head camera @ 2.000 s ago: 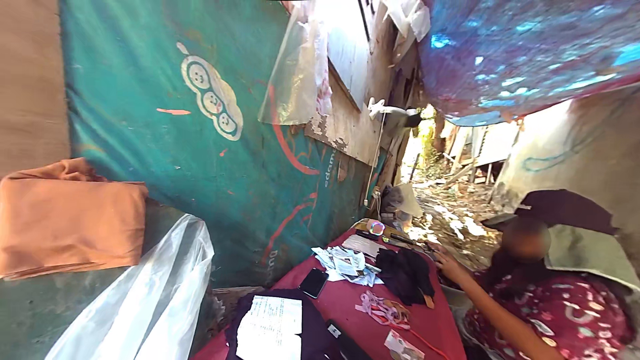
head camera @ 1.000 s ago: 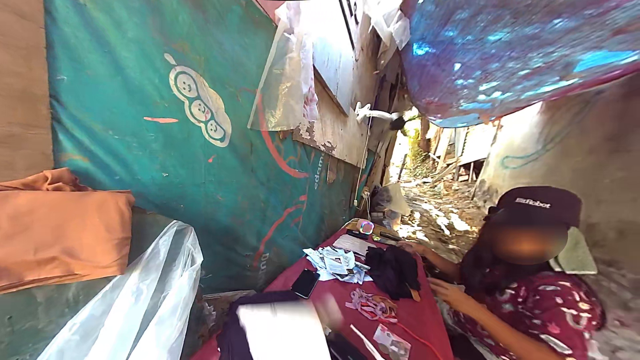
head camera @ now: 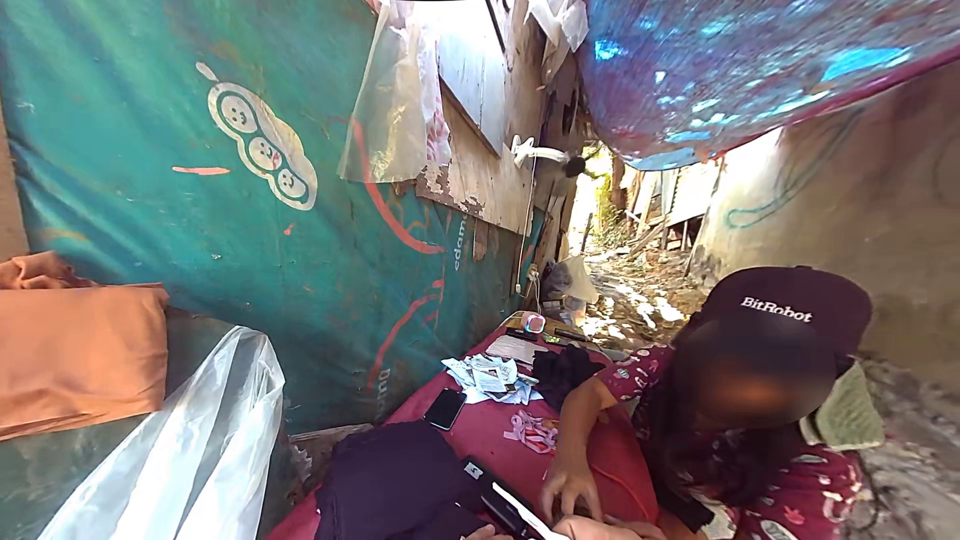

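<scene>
Only a sliver of my left hand [head camera: 484,534] shows at the bottom edge, beside a dark case-like object [head camera: 487,487]. What appears to be my right hand [head camera: 604,528] is at the bottom, right of a thin white edge [head camera: 525,510], which may be paper seen side-on. Neither grip can be made out. A co-worker's hand [head camera: 570,487] reaches down close to my right hand; whether they touch cannot be told. Folded dark cloth [head camera: 397,480] lies left of my hands. A black phone [head camera: 445,409] and pink-and-white straps [head camera: 534,431] lie farther back on the red tabletop cover [head camera: 480,442].
Loose papers [head camera: 491,377], black cloth [head camera: 566,373] and a small lit device [head camera: 534,322] sit toward the far end. A person in a dark cap [head camera: 787,307] leans in at right. Clear plastic [head camera: 232,420] and orange cloth [head camera: 82,352] are at left.
The white written sheet that lay on the dark cloth is off it. The co-worker has leaned closer and stretched an arm across the red cover toward the bottom centre.
</scene>
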